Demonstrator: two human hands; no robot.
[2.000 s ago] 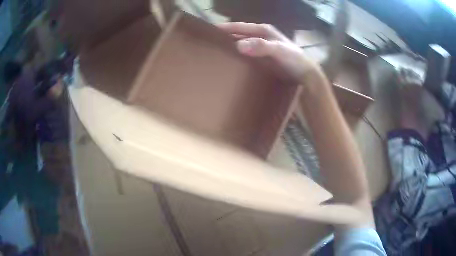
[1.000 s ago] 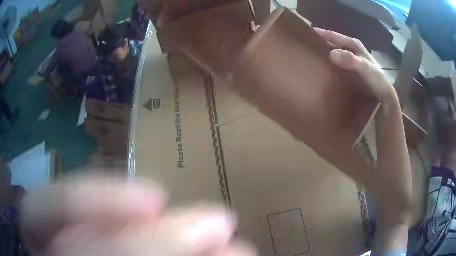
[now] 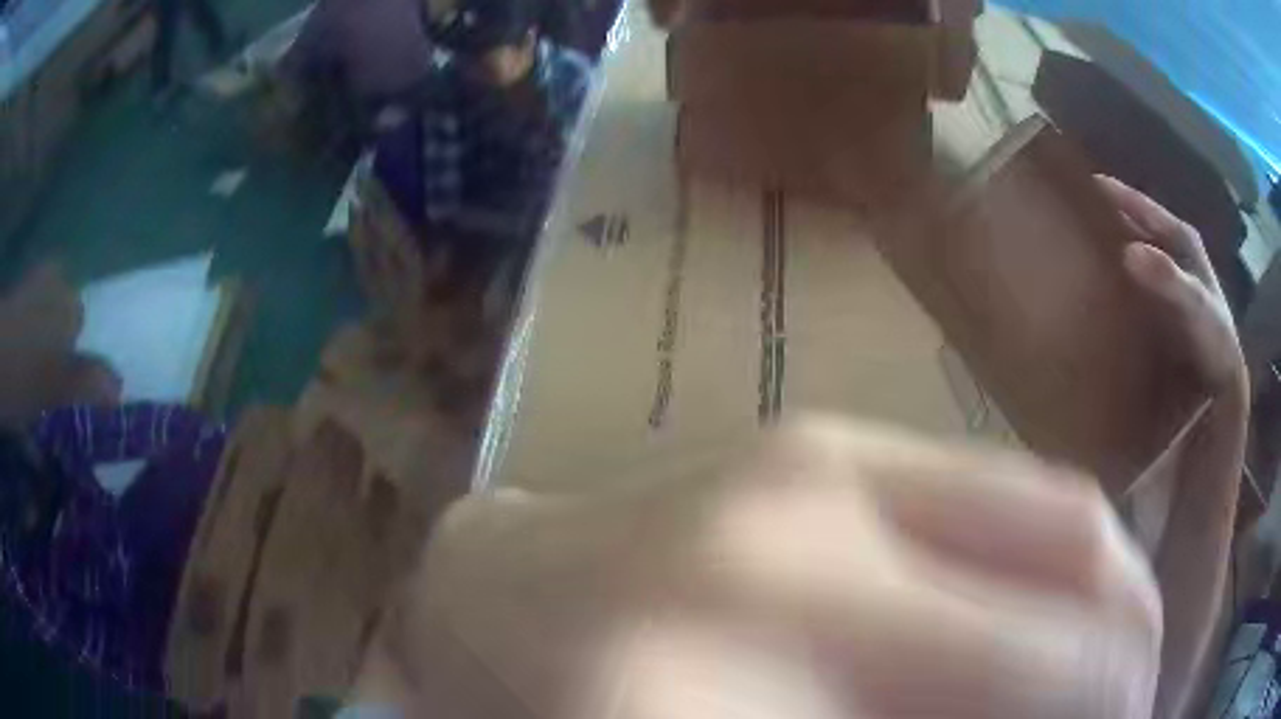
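Note:
A plain brown box (image 3: pixel 1047 302), blurred, is tilted at the right above the printed cardboard surface. My right hand (image 3: pixel 1187 302) is at the right, gripping the box's far right wall, with the forearm running down the right side. My left hand (image 3: pixel 801 576) is large and blurred in the foreground at the bottom centre, with its fingers curled. It hides the near part of the surface. Whether it holds anything cannot be told.
Printed brown cardboard (image 3: pixel 583 379) covers the surface. A formed brown box (image 3: pixel 801 120) stands at its far end. More dark cardboard (image 3: pixel 1138 120) is at the far right. A person in checked clothing (image 3: pixel 471 155) is beyond the left edge. Brown cardboard pieces (image 3: pixel 295 548) lie at the lower left.
The view has swung left, so the box and my right hand appear farther right. My left hand, out of view at first, has come in from the lower left to the bottom centre.

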